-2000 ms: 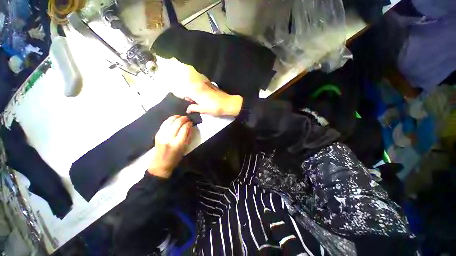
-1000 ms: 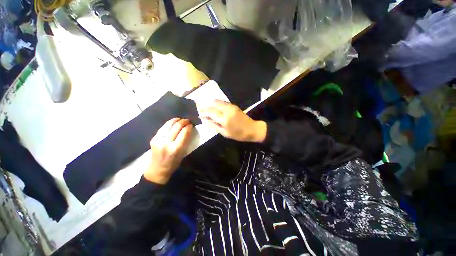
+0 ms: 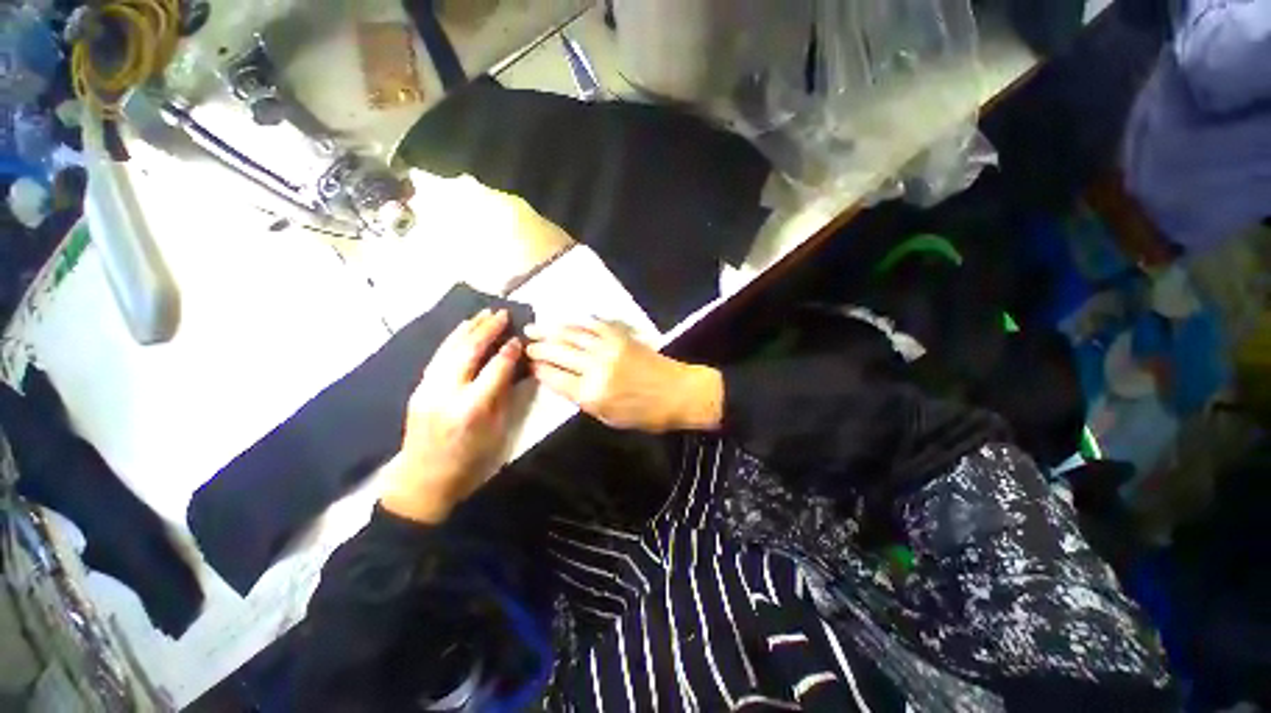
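Note:
A long black cut panel (image 3: pixel 314 432) lies slantwise on the white table in front of the needle area. My left hand (image 3: pixel 457 411) rests on its right part, fingers bent over the cloth. My right hand (image 3: pixel 613 373) is at the panel's right end, its fingertips touching or pinching the edge close to my left fingertips. The wider black stacked pieces (image 3: pixel 599 174) lie behind my hands. The presser foot (image 3: pixel 390 216) stands beyond the panel, not touching it. What lies under my fingers is hidden.
Narrow black pieces (image 3: pixel 105 508) lie at the table's left edge. A pale elongated lamp (image 3: pixel 137 265) is at upper left, below yellow cord loops (image 3: pixel 123 56). A clear plastic bag (image 3: pixel 892 105) is at the upper right. The white table's (image 3: pixel 153 418) front edge runs diagonally near my body.
My right hand has moved left to the panel's end, beside my left fingertips. My left hand still rests on the panel. The view has shifted slightly.

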